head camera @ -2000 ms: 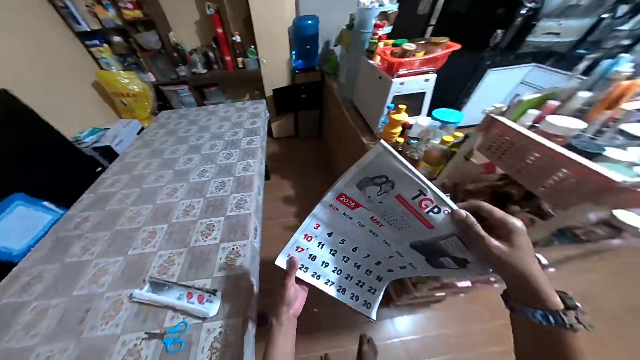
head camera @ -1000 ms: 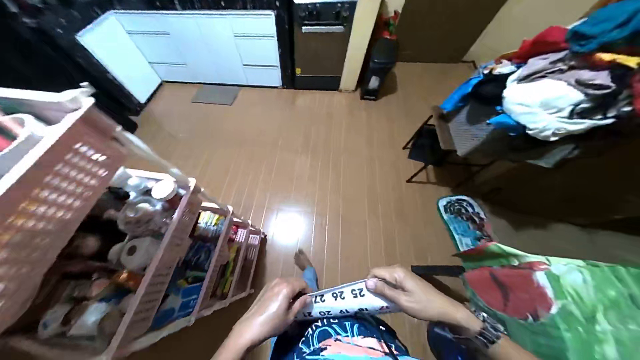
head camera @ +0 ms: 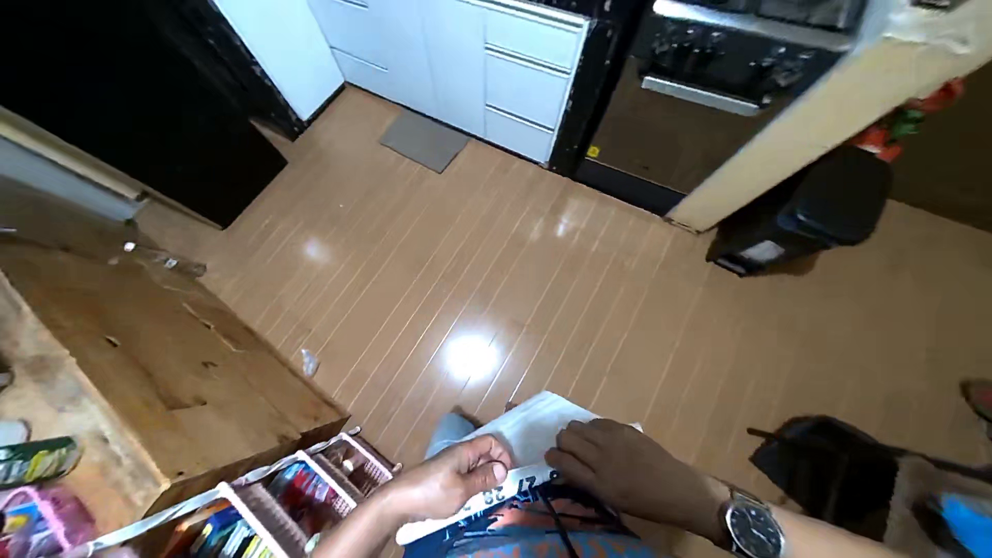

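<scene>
Low in the view, in front of the shirt, a paper calendar sheet [head camera: 535, 426] is held between both hands. Its pale blank side faces up, and a narrow strip with printed dates shows along the near edge. My left hand [head camera: 457, 477] pinches that edge between thumb and fingers. Over the sheet's right part lies my right hand [head camera: 612, 465], fingers curled on the paper and a dark-faced watch [head camera: 752, 527] on the wrist. The rest of the printed side is hidden.
Pink plastic baskets [head camera: 263, 521] with packets stand at lower left, beside a wooden cabinet [head camera: 178, 349]. Across the wooden floor [head camera: 480, 271] are white drawers [head camera: 535, 74], a grey mat [head camera: 425, 141], an oven [head camera: 659, 116] and a black bin [head camera: 814, 205]. A dark chair [head camera: 821, 457] stands at right.
Two seconds ago the calendar's printed side was spread open toward me; now mostly its blank side shows, with a narrow dated strip. The view has swung from the table to the kitchen floor.
</scene>
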